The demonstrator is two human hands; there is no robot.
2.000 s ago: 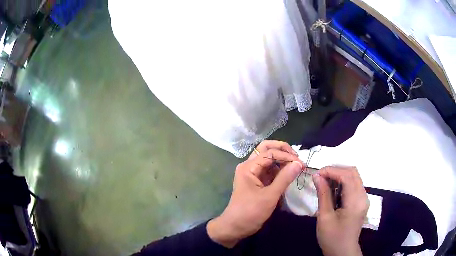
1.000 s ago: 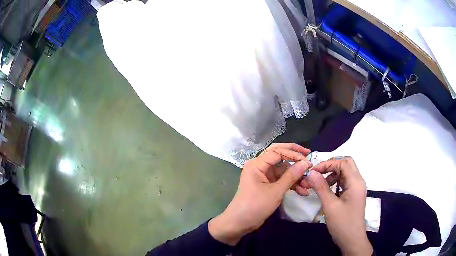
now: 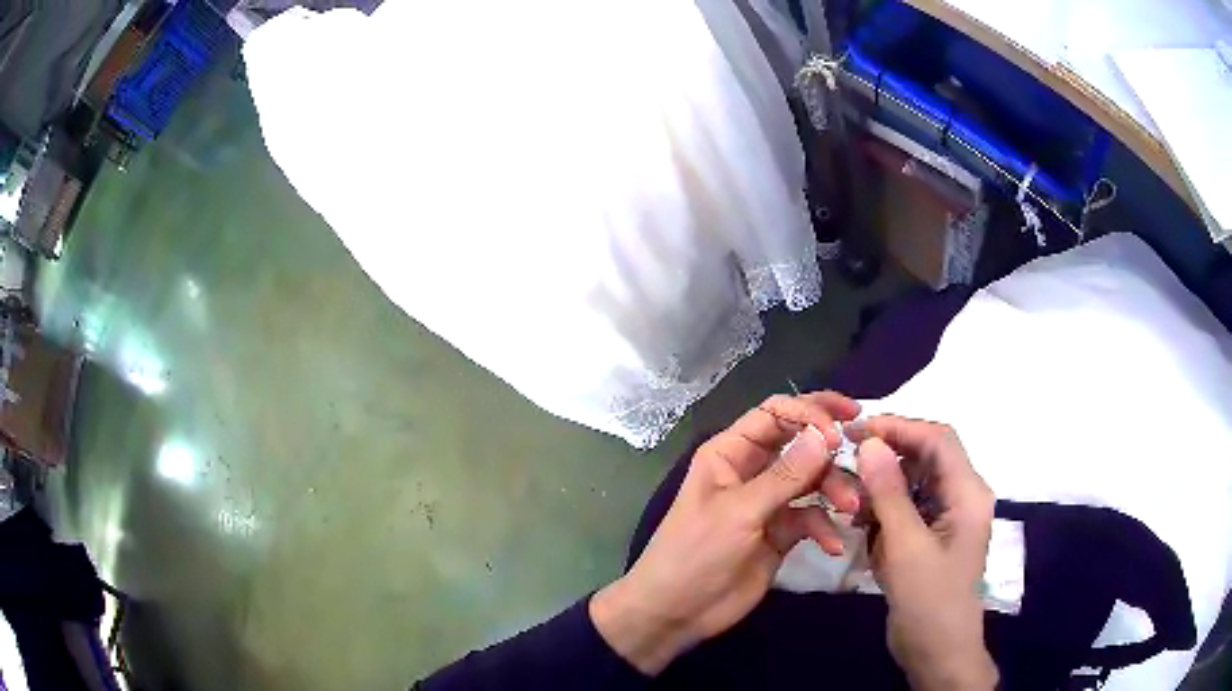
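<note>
My left hand (image 3: 736,520) and my right hand (image 3: 932,533) meet fingertip to fingertip above the dark garment (image 3: 1108,554) on my lap. Both pinch at a small whitish edge (image 3: 847,454) between them. A fine dark thread tip shows above my left fingers. A needle cannot be made out. Something dark sits in my right palm, mostly hidden by the fingers. A white cup (image 3: 815,568) of the garment shows under the hands. Plain white cloth (image 3: 1081,371) lies under and behind the dark garment.
A white lace-hemmed gown (image 3: 568,203) hangs ahead, close beyond my hands. A wood-edged table (image 3: 1067,84) with white paper (image 3: 1178,115) is at upper right, with a blue bin (image 3: 973,115) and cardboard (image 3: 919,216) below. A blue crate (image 3: 165,84) stands far left on the green floor (image 3: 338,446).
The view has shifted slightly. My hands, with a thread loop between them two seconds ago, are now closer together, fingertips at the small whitish edge.
</note>
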